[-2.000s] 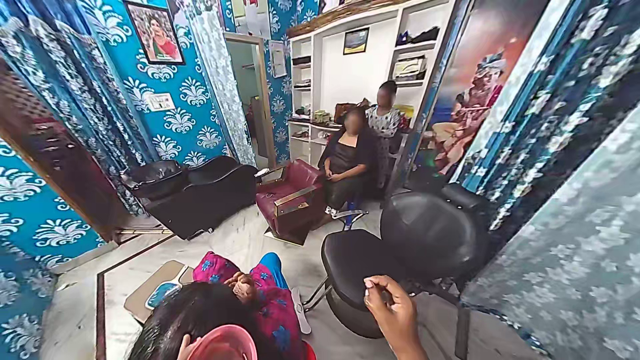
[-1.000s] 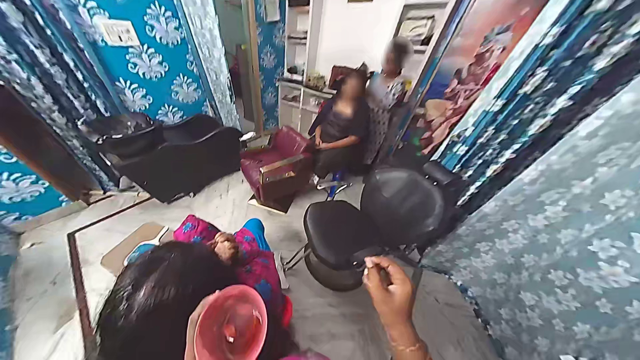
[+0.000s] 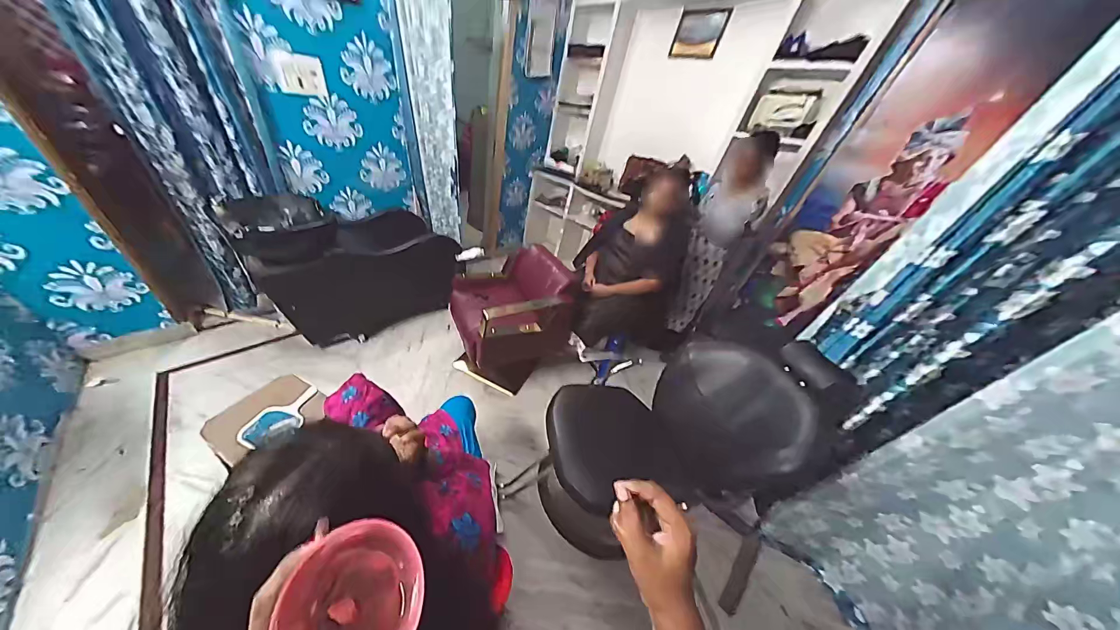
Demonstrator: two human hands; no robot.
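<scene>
My left hand [image 3: 273, 584] grips a pink bowl [image 3: 367, 560] over the dark hair [image 3: 289, 503] of a seated person at the bottom left. Inside the bowl a small pink lump shows. To the right, my right hand [image 3: 654, 547] is raised with thumb and forefinger close together, apart from the head and the bowl. A tiny pale bit shows beside its fingers; whether it is held cannot be made out. The seated person's hands [image 3: 405, 437] rest together on pink patterned clothing [image 3: 464, 499].
A black salon chair [image 3: 604, 437] stands just beyond my right hand. Farther off are a maroon armchair [image 3: 516, 306], a black shampoo unit [image 3: 350, 280], a seated person [image 3: 630, 262] and another person [image 3: 731, 210] behind. A hand mirror [image 3: 269, 427] lies on a tan board at left.
More of the pink bowl and my left hand shows than two seconds ago, and the bowl's inside faces the camera more. The view has shifted.
</scene>
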